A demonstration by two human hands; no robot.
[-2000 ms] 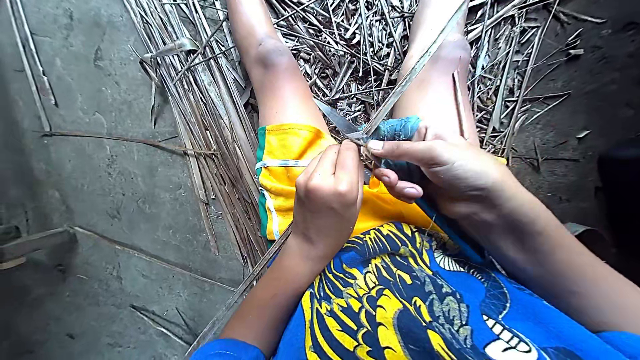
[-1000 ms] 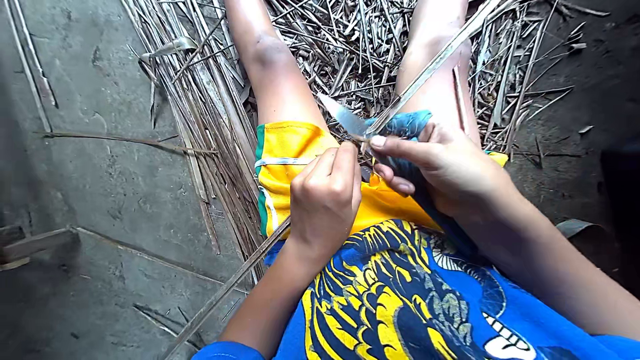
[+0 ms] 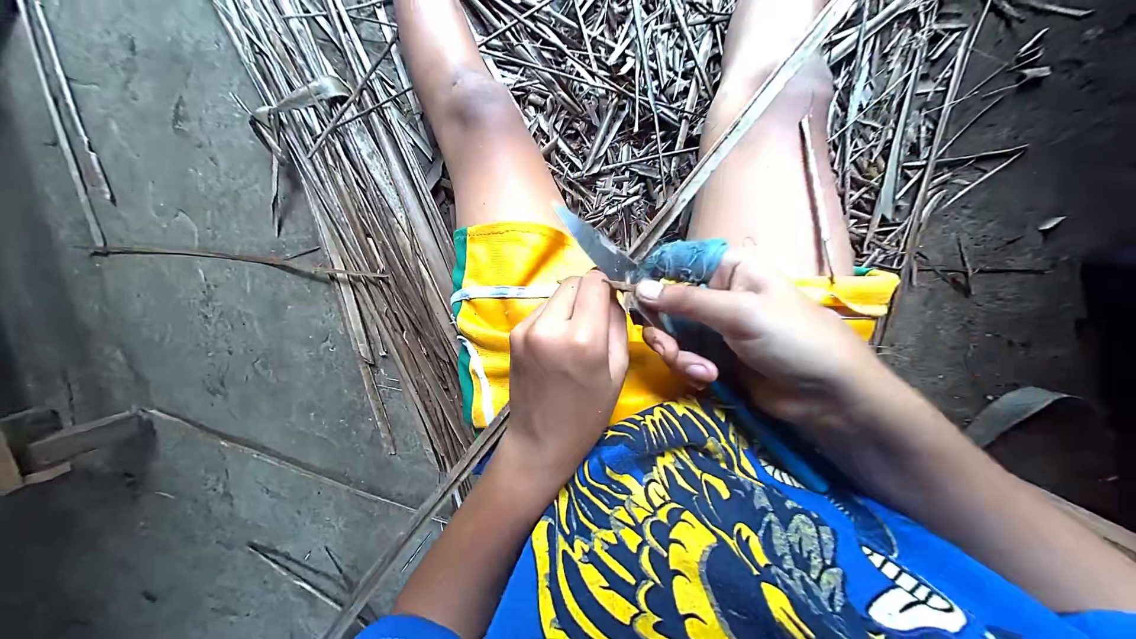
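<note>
A long dry plant strip (image 3: 744, 124) runs diagonally over my lap, from the upper right to the lower left. My left hand (image 3: 571, 355) is closed around it near the middle. My right hand (image 3: 754, 324) holds a knife (image 3: 596, 248) whose blade points up and left, its tip over the yellow shorts. Blue cloth or cord wrapping (image 3: 683, 260) lies at the base of the blade, beside my right thumb. That thumb presses near the strip where the two hands almost meet. The knife's handle is mostly hidden by my right hand.
A bundle of dry stalks (image 3: 382, 204) lies along the left leg on the grey floor (image 3: 204, 169). Plant scraps (image 3: 612, 98) are heaped between the legs. One thin stick (image 3: 815, 200) rests on the right leg. A wooden piece (image 3: 80, 439) is at the far left.
The knife blade, partly hidden behind the strip two seconds ago, now shows more fully beside it. The strip's upper part has shifted and tilts further right. Both hands stay close together over the lap.
</note>
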